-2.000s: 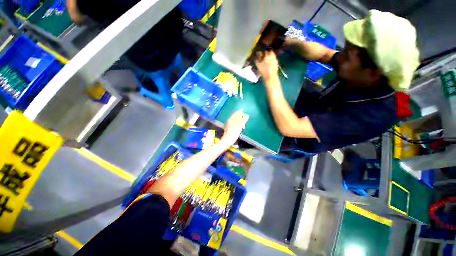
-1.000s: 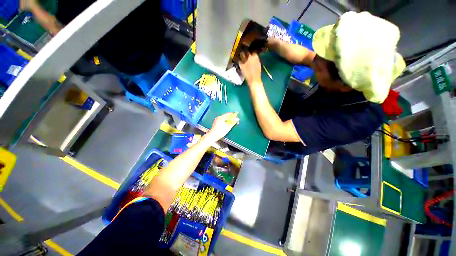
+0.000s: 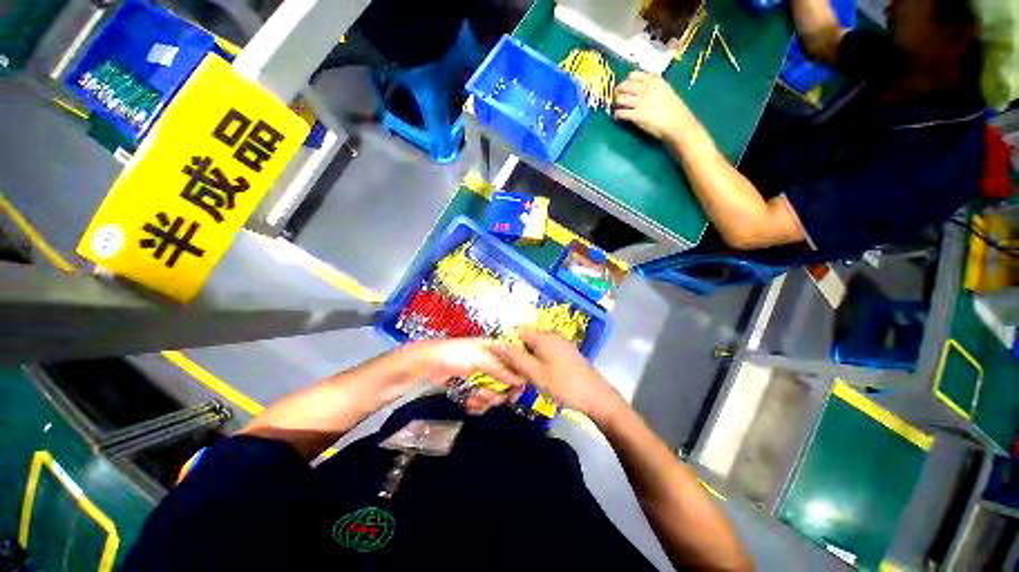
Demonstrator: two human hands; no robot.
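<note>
My left hand (image 3: 460, 360) and my right hand (image 3: 550, 363) meet in front of my chest, over the near edge of the large blue tote (image 3: 399, 304). Both are closed around a handful of yellow lead wires (image 3: 485, 382), with pale ends showing at the lower left. The fingers overlap and hide most of the bundle. In the tote lie more yellow wires (image 3: 475, 277) and a block of red lead wires (image 3: 438, 316). A blue-and-yellow box (image 3: 517, 217) stands beyond the tote, and a small open box (image 3: 589, 272) is at its right.
Another person's hand (image 3: 654, 106) reaches to yellow wires (image 3: 589, 76) on the green bench (image 3: 637, 168). A blue parts bin (image 3: 525, 98) with small pieces sits at the bench corner. A yellow sign (image 3: 196, 179) hangs at left. A blue stool (image 3: 430, 106) stands behind.
My left hand has come back from the bench to the tote. My right hand has come into view and joined it. The other person's hand has moved to the yellow wires on the bench.
</note>
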